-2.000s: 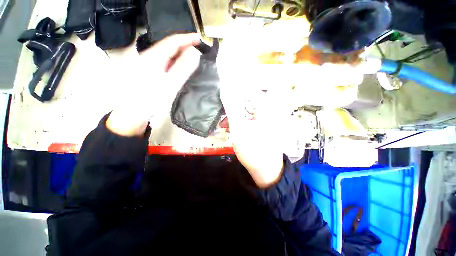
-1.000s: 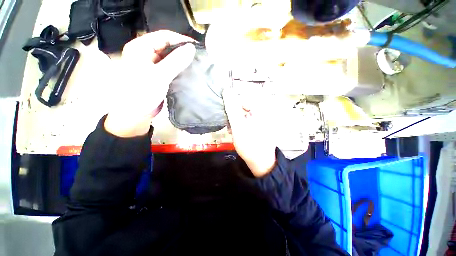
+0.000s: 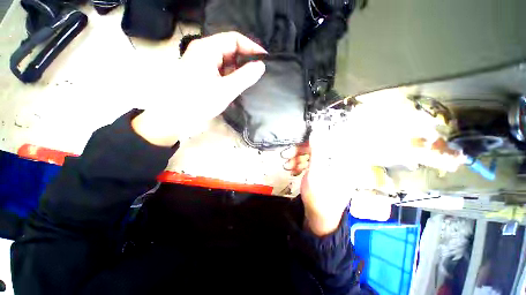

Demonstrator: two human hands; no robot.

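Observation:
A dark pouch in work (image 3: 274, 103), a rounded panel with a raised edge, lies on the pale table in front of me. My left hand (image 3: 213, 78) pinches its upper left edge between thumb and fingers. My right hand (image 3: 323, 167) is at its lower right side, largely washed out by glare; its fingertips show near the pouch's lower corner, and their grip cannot be made out. The sewing machine's needle area is lost in glare at the pouch's right edge.
A black side band loop (image 3: 49, 46) lies at the far left. Dark pouches (image 3: 149, 20) lie behind my hands. The table's red-orange front edge (image 3: 219, 183) runs before me. A blue crate (image 3: 387, 253) stands below right, and a blue hose (image 3: 481, 168) shows at right.
The view has shifted and turned. The pouch now shows as an upright rounded rectangle, further right in the picture, with my left hand still at its upper left edge. More of the dark heap shows.

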